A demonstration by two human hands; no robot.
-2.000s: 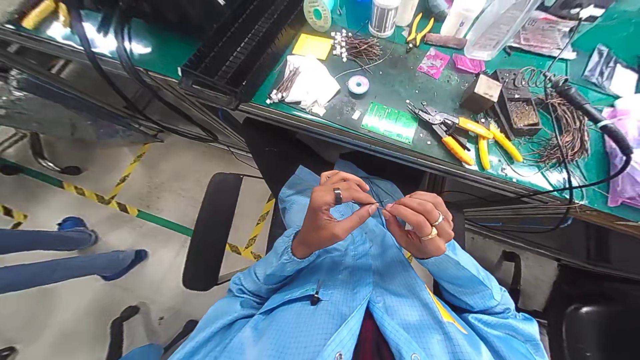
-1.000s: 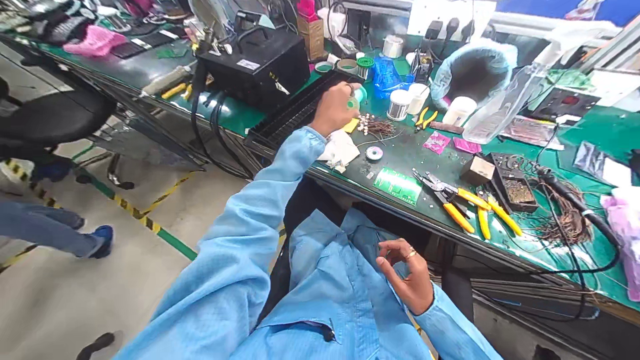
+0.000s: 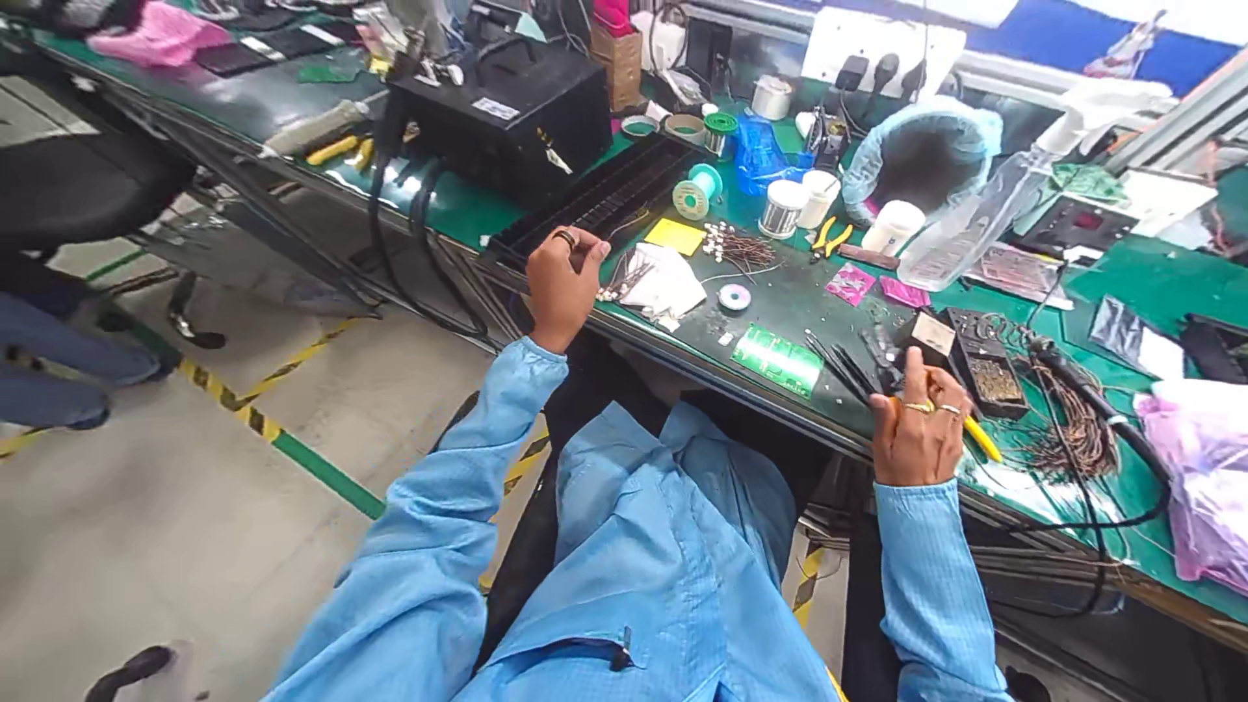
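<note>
My left hand (image 3: 564,288) is raised at the bench's front edge by the long black tray (image 3: 604,200), thumb and forefinger pinched on what looks like a thin wire (image 3: 629,226) that runs toward the teal-rimmed spool (image 3: 697,192). My right hand (image 3: 919,424) is over the yellow-handled hand tools (image 3: 982,440); its palm and fingers hide most of them, and whether it grips one is not clear. Left of it lie black-tipped tools (image 3: 840,368) and a green circuit board (image 3: 778,361). A small white spool (image 3: 734,297) and white-tipped wires (image 3: 738,246) lie between the hands.
A black box-shaped unit (image 3: 502,107) with thick cables stands at the back left. On the right are a soldering iron (image 3: 1072,375), a bundle of brown wires (image 3: 1077,429) and a pink bag (image 3: 1199,468). A spray bottle (image 3: 975,224) leans behind. A person's legs (image 3: 58,351) show at far left.
My hands were together over my lap two seconds ago. The left then reached to the teal spool and has come back toward the bench edge; the right has moved onto the hand tools.
</note>
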